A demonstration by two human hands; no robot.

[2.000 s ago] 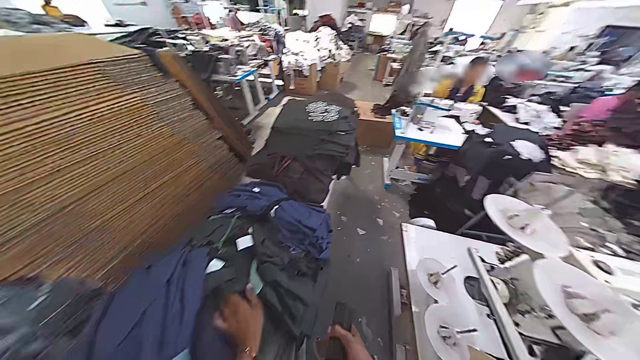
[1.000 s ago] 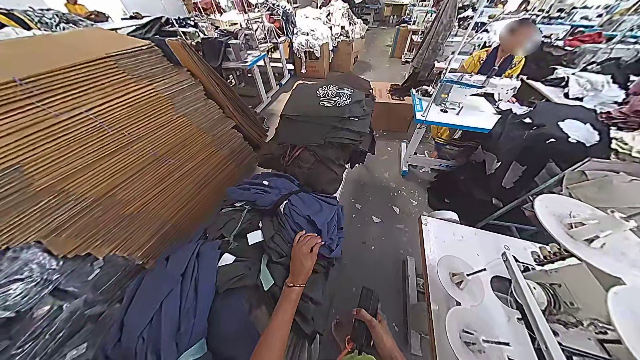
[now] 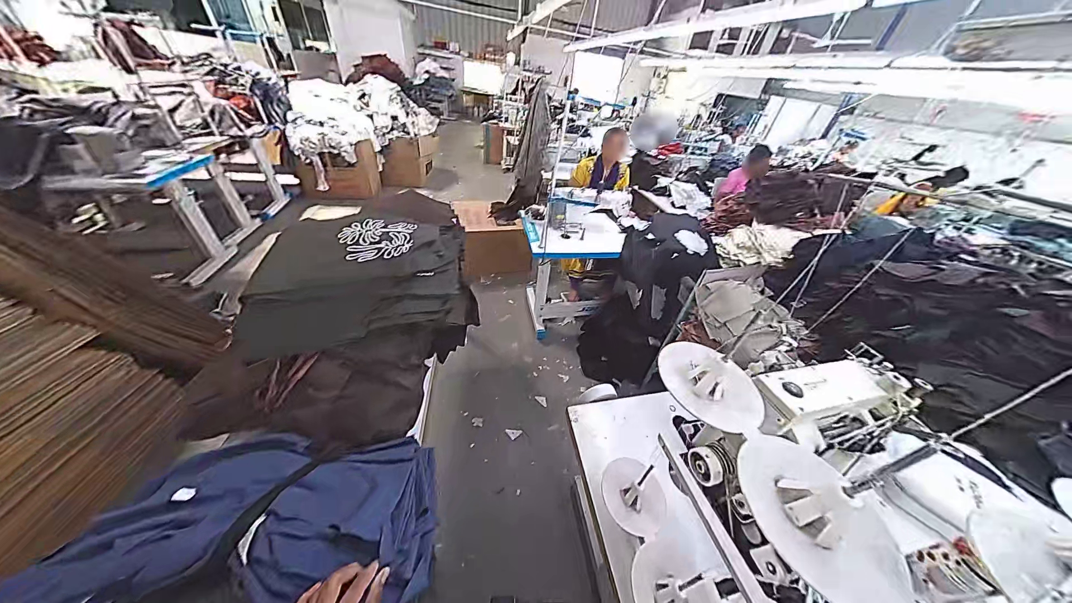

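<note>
Only the fingers of my left hand (image 3: 345,584) show, at the bottom edge of the head view. They lie against navy blue garments (image 3: 335,511) heaped at the lower left; whether they pinch the cloth cannot be told. My right hand is out of view. A black strip of cloth (image 3: 266,502) crosses the navy heap, and a small white tag (image 3: 183,494) lies on it. Beyond it are dark brown garments (image 3: 360,381), then a neat stack of dark grey-green cloth pieces (image 3: 327,289) with a white leaf-like print on top.
Stacked cardboard sheets (image 3: 75,452) stand at the left. A sewing machine table (image 3: 620,419) with white thread discs is at the right. Scraps litter the aisle floor (image 3: 502,469). Ahead, a person in yellow (image 3: 601,172) sits behind a white sewing table (image 3: 578,239), near a cardboard box (image 3: 494,243).
The view has shifted a lot. My right hand, which held a dark object low in the aisle, has left the view. My left hand now shows only as fingers at the bottom edge.
</note>
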